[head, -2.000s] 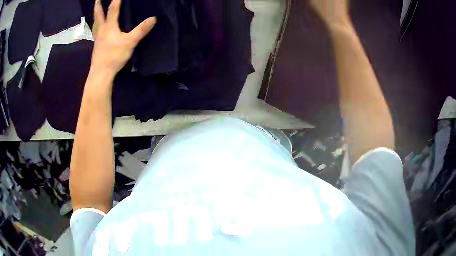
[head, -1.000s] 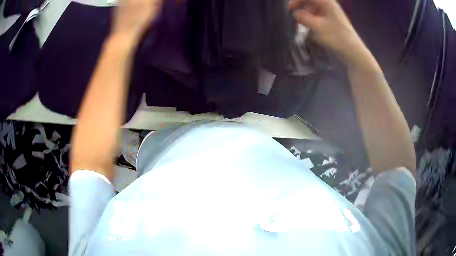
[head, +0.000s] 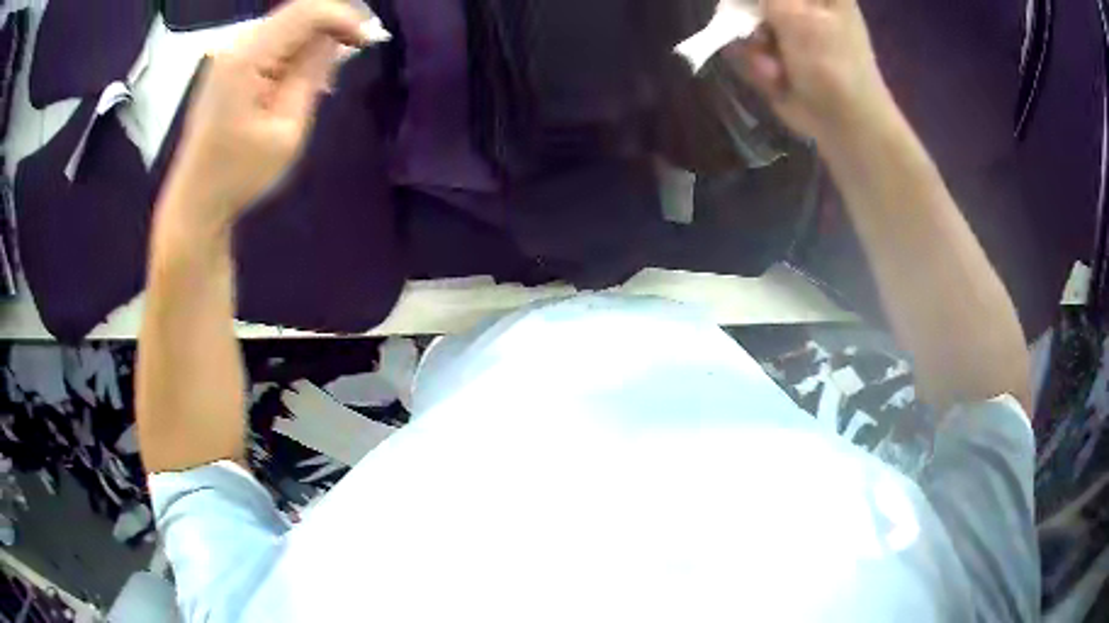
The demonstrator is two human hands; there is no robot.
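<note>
A thick pile of dark cut pieces (head: 572, 134), navy, black and plum, lies in front of me at the top middle, its far part cut off by the picture's edge. My left hand (head: 274, 110) is raised at the pile's left, fingers pinched on a small white end (head: 375, 29). My right hand (head: 809, 61) is at the pile's right, holding a white strip end (head: 718, 34) that sticks out to the left. Whether both ends belong to one strip cannot be seen. A small pale piece (head: 676, 195) lies on the pile's right part.
Dark cut panels (head: 316, 231) lie left of the pile, with a twisted white strip (head: 103, 116) among them. A large plum panel (head: 961, 158) covers the right. The pale table edge (head: 450, 304) runs before my body. Scraps (head: 328, 420) are heaped below.
The left hand has moved left of the pile and now shows a white end between its fingers. The right hand now shows a white strip end. The pile has come between the hands since the earliest frame.
</note>
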